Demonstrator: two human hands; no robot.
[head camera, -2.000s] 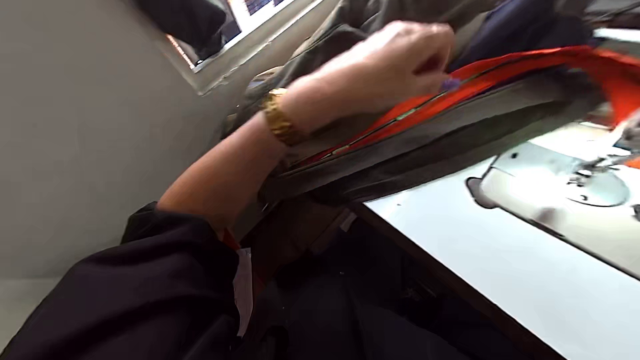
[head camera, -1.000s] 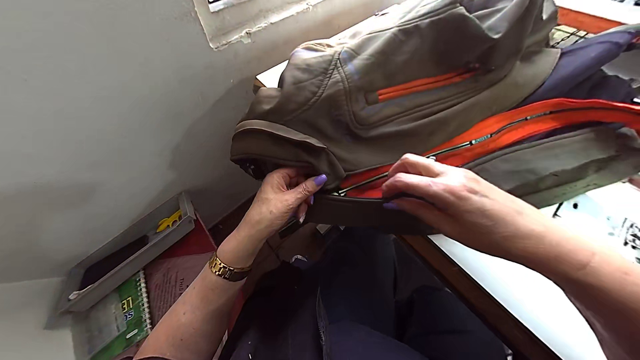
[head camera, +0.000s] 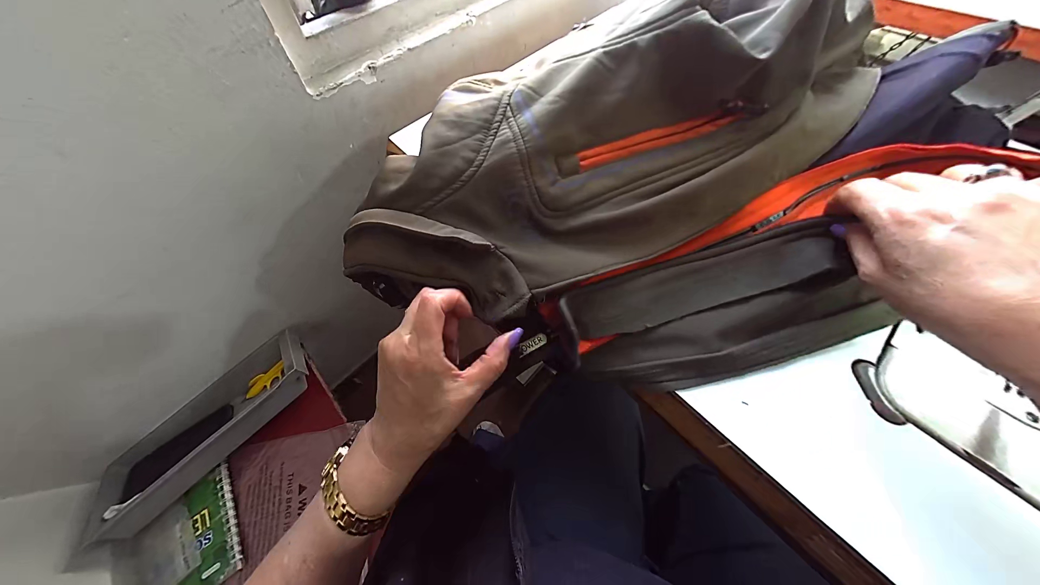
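Observation:
A grey-brown jacket (head camera: 650, 154) with an orange zip pocket lies over the table's edge, its collar toward me. My left hand (head camera: 426, 366), wearing a gold watch, is at the collar, thumb and fingers curved apart near a label; whether it touches the cloth I cannot tell. My right hand (head camera: 934, 236) holds the jacket's front edge beside the orange zipper tape (head camera: 788, 203), its fingertips partly hidden. A dark folded front flap (head camera: 699, 284) runs between the two hands.
A sewing machine bed (head camera: 975, 406) is set in the white table (head camera: 780, 414) at right. At lower left are a grey tray (head camera: 195, 439), yellow-handled scissors (head camera: 265, 379) and a spiral notebook (head camera: 207, 520). The wall (head camera: 162, 203) rises at left; my legs are below the table edge.
My right hand has moved rightward along the jacket's front edge, away from the left hand. My left hand, pinching cloth near the collar a second ago, has its thumb and fingers spread.

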